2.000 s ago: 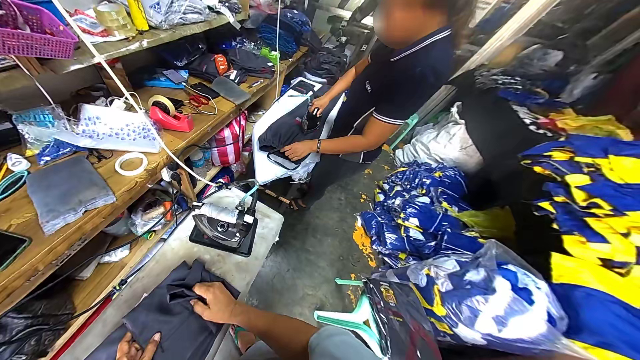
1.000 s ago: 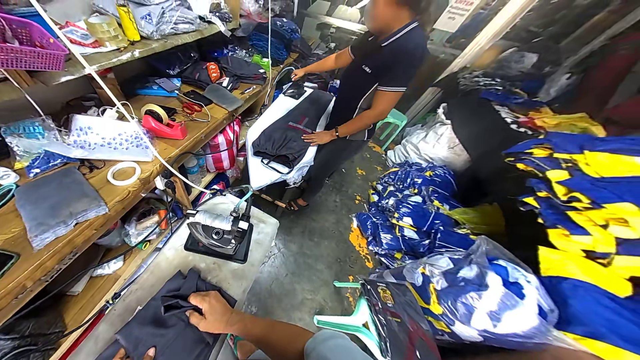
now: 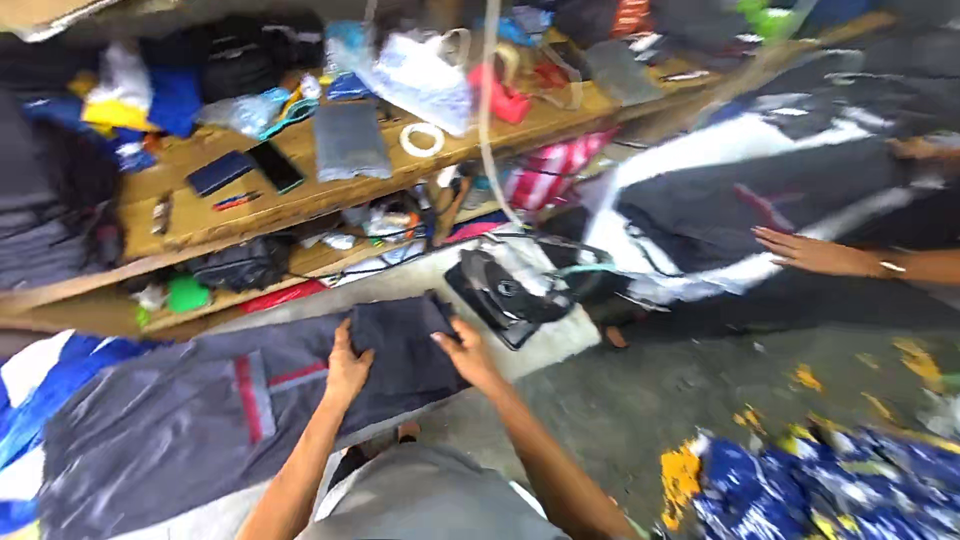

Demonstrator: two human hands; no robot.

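A dark grey garment with red and light grey stripes [image 3: 172, 420] lies stretched along the padded ironing board [image 3: 574, 337]. Its right end forms a folded section [image 3: 397, 349] between my hands. My left hand [image 3: 349, 367] holds the left edge of that section, thumb and fingers on the cloth. At its upper right corner, my right hand [image 3: 469, 352] touches the edge with the fingers spread somewhat; whether it pinches cloth is unclear. A black iron [image 3: 502, 292] rests on its dark stand just beyond my right hand.
A wooden shelf [image 3: 300, 217] holds phones, pens, a white ring and a red tape dispenser [image 3: 499, 94]. At right, a co-worker's hand [image 3: 817, 251] lies by a dark garment on a second board. Blue and yellow cloth [image 3: 795, 480] is heaped on the floor. Cables run behind the iron.
The view has swung left, showing more of the striped garment. My left hand, mostly at the frame's bottom edge before, is now fully visible on the cloth.
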